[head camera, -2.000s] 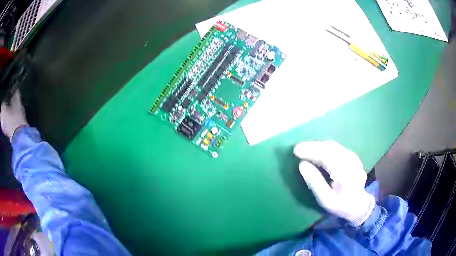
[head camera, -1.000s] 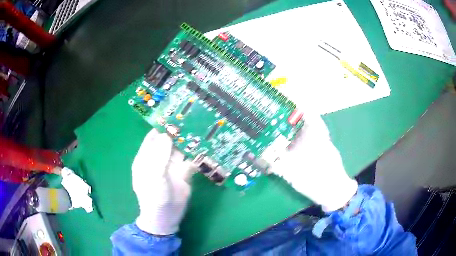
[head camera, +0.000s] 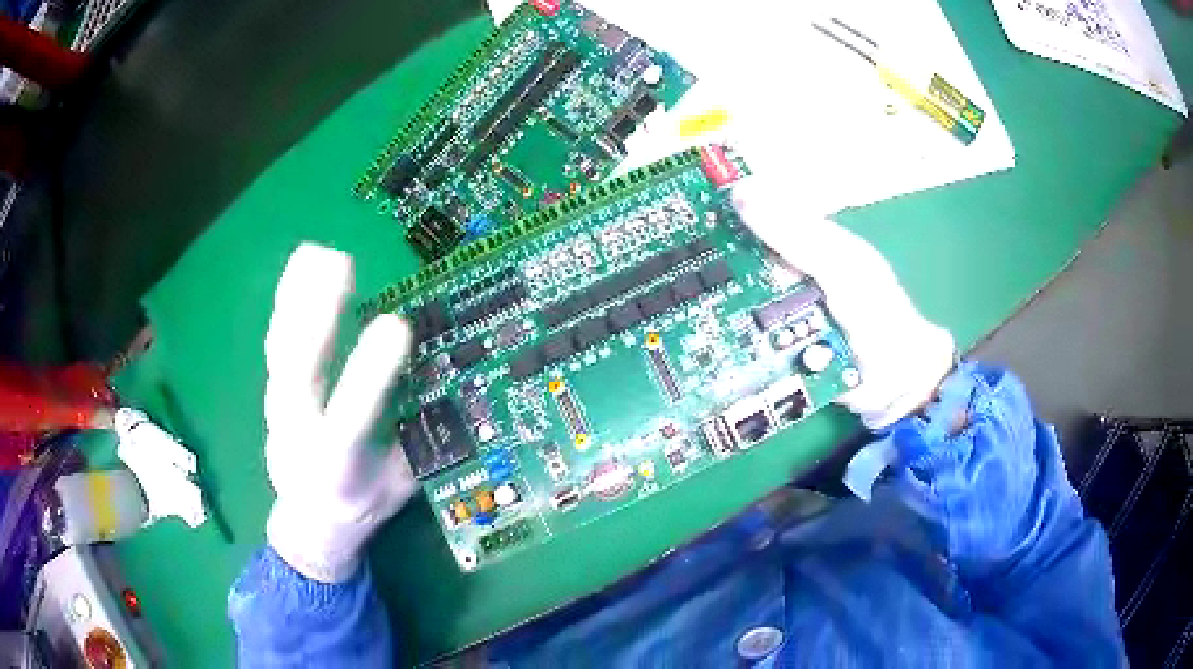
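A green circuit board (head camera: 615, 353) is in front of me, component side up, with its green terminal strip along the far edge and network jacks along the near edge. My gloved right hand (head camera: 857, 307) grips its right end near the red block. My gloved left hand (head camera: 327, 418) is beside its left end with the fingers spread; the palm side meets the board's edge, and the thumb is not clearly seen. A second similar board (head camera: 523, 118) lies behind it, partly on white paper (head camera: 785, 105) and partly hidden by the front board.
Yellow-handled cutters (head camera: 926, 102) lie on the paper. A printed sheet (head camera: 1092, 46) is at the upper right. A pale bottle (head camera: 98, 507), a crumpled white cloth (head camera: 160, 468) and a control box (head camera: 94, 608) are at the left. A wire rack (head camera: 1151, 523) is at the right.
Both hands came to the front board from the sides. The board has since turned, its terminal strip now running along the far side, and my left fingers have spread at its left end.
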